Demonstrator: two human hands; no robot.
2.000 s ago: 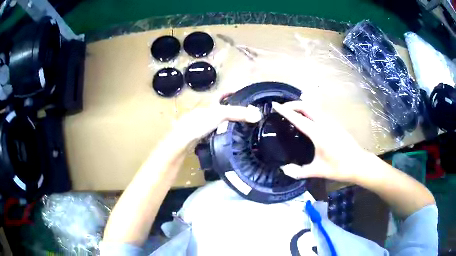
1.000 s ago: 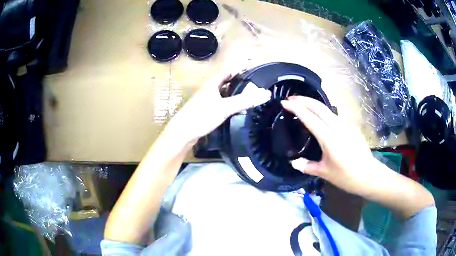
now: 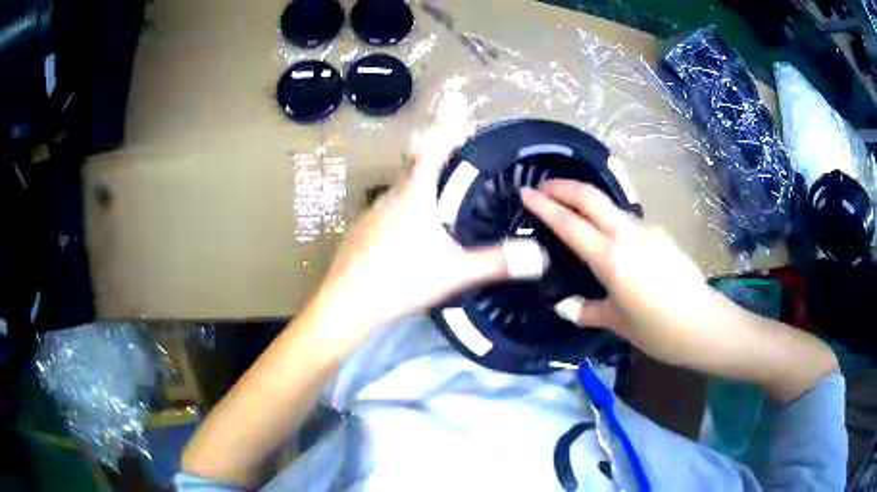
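The black round appliance unit (image 3: 467, 332) lies at the bench's front edge against my front, its ring with white segments upward. A glossy dark centre cover (image 3: 567, 274) sits at its middle, largely hidden by my hands. My right hand (image 3: 639, 279) has its fingers and thumb around the cover's edge. My left hand (image 3: 404, 255) lies over the unit's left side, its thumb with a white tip on the cover and its fingers at the outer rim. Whether the cover is seated flat cannot be told.
Several glossy black discs (image 3: 379, 85) lie on the cardboard sheet (image 3: 212, 240) at upper left. A clear bag of dark discs (image 3: 736, 135) lies at right, beside a white bundle (image 3: 817, 125) and a dark disc (image 3: 839, 216). Dark units stand far left. Crumpled clear film (image 3: 91, 384) is below the bench.
My left hand has moved from the vanes onto the cover with its thumb and round the rim with its fingers. The cover has gone from tilted in my right hand to lying lower at the centre.
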